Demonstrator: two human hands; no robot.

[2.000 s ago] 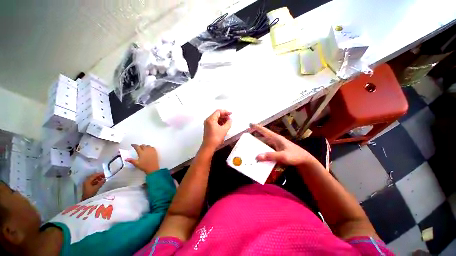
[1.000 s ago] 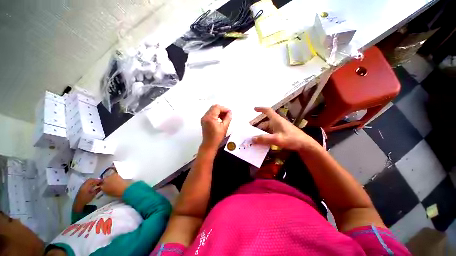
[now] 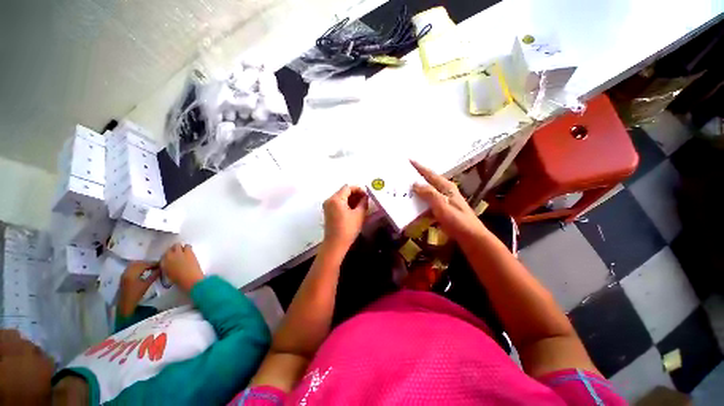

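Note:
A small white carton (image 3: 396,204) with a gold round seal and small dark print on its face is at the table's front edge. My right hand (image 3: 446,204) holds it by its right side, thumb and fingers at the edges. My left hand (image 3: 345,216) is just left of the carton, fingertips pinched together near its left corner. Whether a small label is between those fingertips cannot be made out. The round seal (image 3: 378,184) sits near the carton's upper left corner.
White cartons (image 3: 133,170) are stacked at the left beside a person in green sleeves (image 3: 230,317). A clear bag of white pieces (image 3: 234,107), black cables (image 3: 369,41) and yellow-edged sheets (image 3: 486,91) lie along the table. A red stool (image 3: 583,147) stands right. Paper scraps (image 3: 421,246) lie below the table edge.
The carton has moved up and away from my body, over the table edge, with my right hand. My left hand stays pinched beside it. The other person's hands have drawn together near the stacked cartons.

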